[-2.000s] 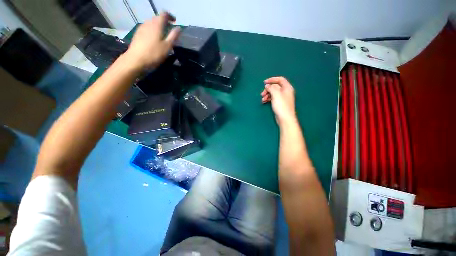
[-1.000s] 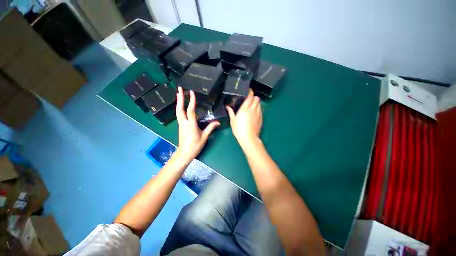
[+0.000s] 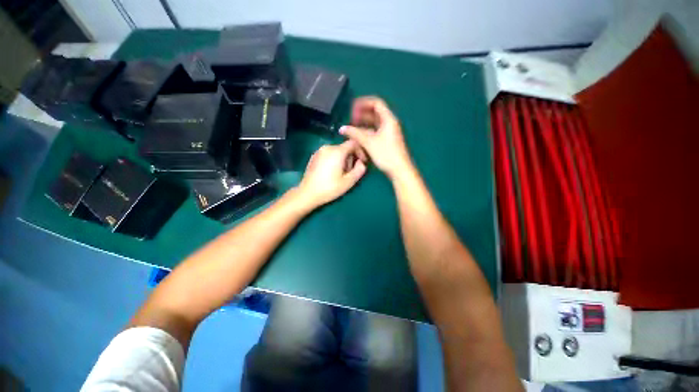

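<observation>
Several small black product boxes (image 3: 184,126) with thin gold lettering lie piled on the left half of the green table (image 3: 360,253). Shine from clear film shows on some, such as the low box (image 3: 230,191) nearest the front edge. My left hand (image 3: 333,172) is just right of the pile, fingers curled. My right hand (image 3: 377,136) is beside and slightly above it, fingers bent and partly blurred. The hands are close together at the fingertips. Whether anything thin is pinched between them cannot be told.
Red infeed rollers (image 3: 556,191) stand at the table's right end, with the rust-red curtain (image 3: 655,168) beyond. The white control panel (image 3: 571,329) with two knobs is at the lower right. A pale wall runs behind the table. A blue bin edge (image 3: 159,276) shows under the front edge.
Both hands have left the pile's front boxes and come together to its right. The boxes appear in much the same arrangement. The view has turned, showing more of the rollers and curtain.
</observation>
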